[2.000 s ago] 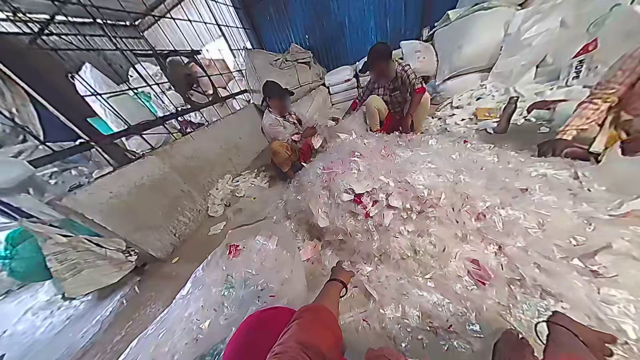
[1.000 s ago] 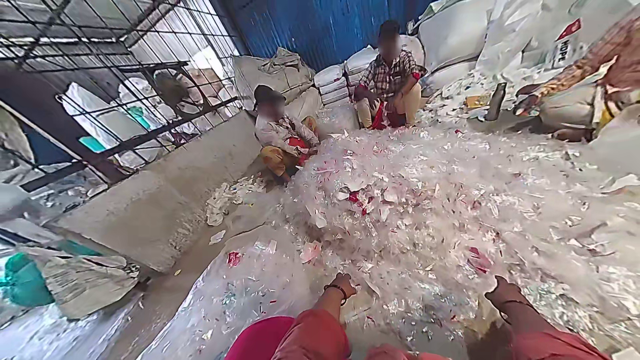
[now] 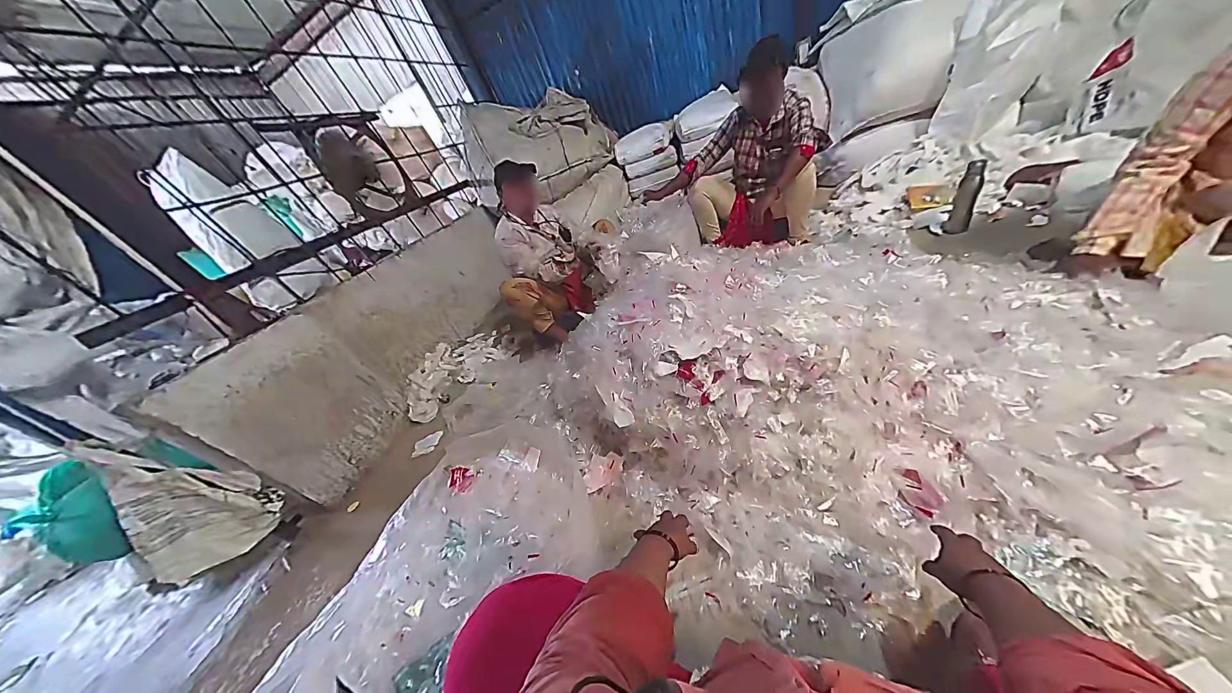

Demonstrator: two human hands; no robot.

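Note:
Clear and white plastic film scraps, mixed with red bits, form a broad heap in front of me. My left hand, with a dark bracelet at the wrist, rests at the near edge of the heap; its fingers are bent into the film, and whether they grip any is unclear. My right hand reaches over the scraps at the lower right, fingers apart, with no held piece visible. Left of my left hand lies a large clear plastic sheet with small scraps on it.
Two people squat behind the heap; another person's sleeve shows at the right. A low concrete wall with metal mesh runs along the left. Beyond are stuffed white sacks and a dark bottle.
My right hand, low at the right edge of the heap two seconds ago, came forward over the scraps. The person at the back centre now reaches an arm out sideways.

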